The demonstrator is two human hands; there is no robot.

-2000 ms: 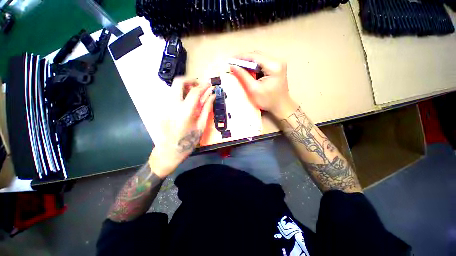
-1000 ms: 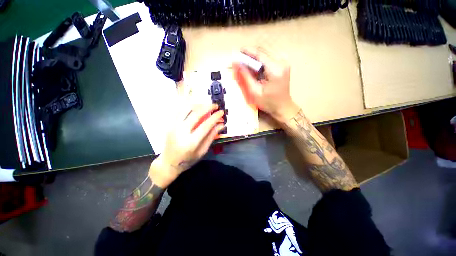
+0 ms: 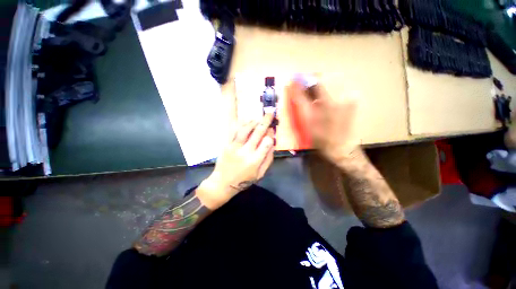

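Observation:
A narrow black part (image 3: 269,97) lies upright in the picture on the pale, glare-whitened fixture (image 3: 249,96). My left hand (image 3: 246,155) rests over its near end, with fingertips on it; whether they grip it or only press it is hard to tell. My right hand (image 3: 328,121) is strongly blurred, just right of the fixture. A short light tool with a dark end (image 3: 310,86) shows blurred at its fingers. A separate black part or stack (image 3: 221,56) lies beyond the fixture to the left.
Dense rows of black parts (image 3: 305,16) line the back. Loose black parts (image 3: 73,84) and striped strips (image 3: 25,90) lie at left. A white sheet (image 3: 175,84) lies left of the fixture. An open cardboard box (image 3: 410,175) is below the bench. Another person's sleeve or clothing shows at far right.
The view has turned, so the bench appears shifted. My left hand has moved from the part's middle to its near end. My right hand remains on the right with the tool, now more blurred.

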